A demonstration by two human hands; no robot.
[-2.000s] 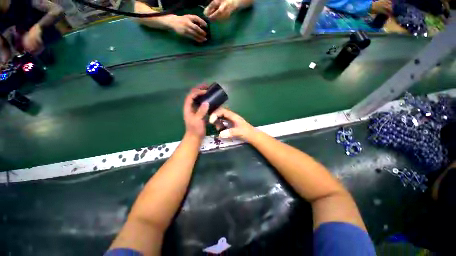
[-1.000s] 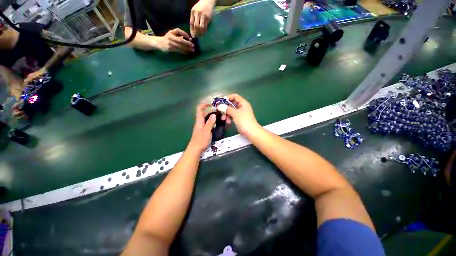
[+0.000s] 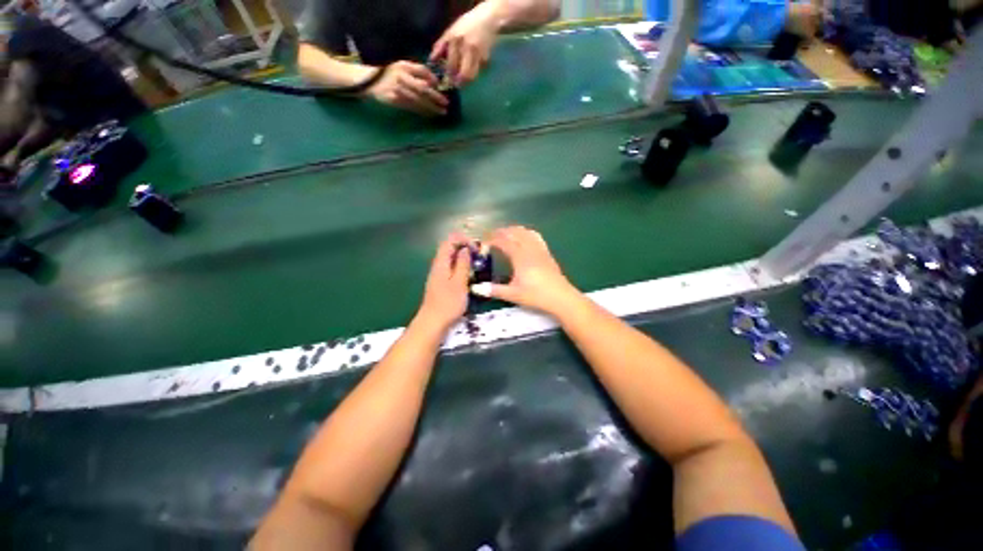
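A black housing (image 3: pixel 482 268) stands between my hands just beyond the white rail, with a blue-white circuit board at its top. My left hand (image 3: pixel 446 282) holds its left side, fingers near the top. My right hand (image 3: pixel 528 269) is curved round the right side, with a pale-tipped finger against the housing and other fingertips near the top. The hands hide much of the housing, and the board's exact seating cannot be made out.
The white rail (image 3: pixel 625 295) carries many dark dots at left. Wired boards (image 3: pixel 895 301) are heaped at right, with smaller clusters beside them. Black housings (image 3: pixel 665 156) and a white scrap (image 3: pixel 589 181) lie on the belt. A person's hands (image 3: pixel 437 81) work opposite. A slanted post (image 3: pixel 852 178) rises at right.
The black housing has gone from tilted in my left hand to upright between both hands, and a board now shows at its top. The housings on the belt have moved left.
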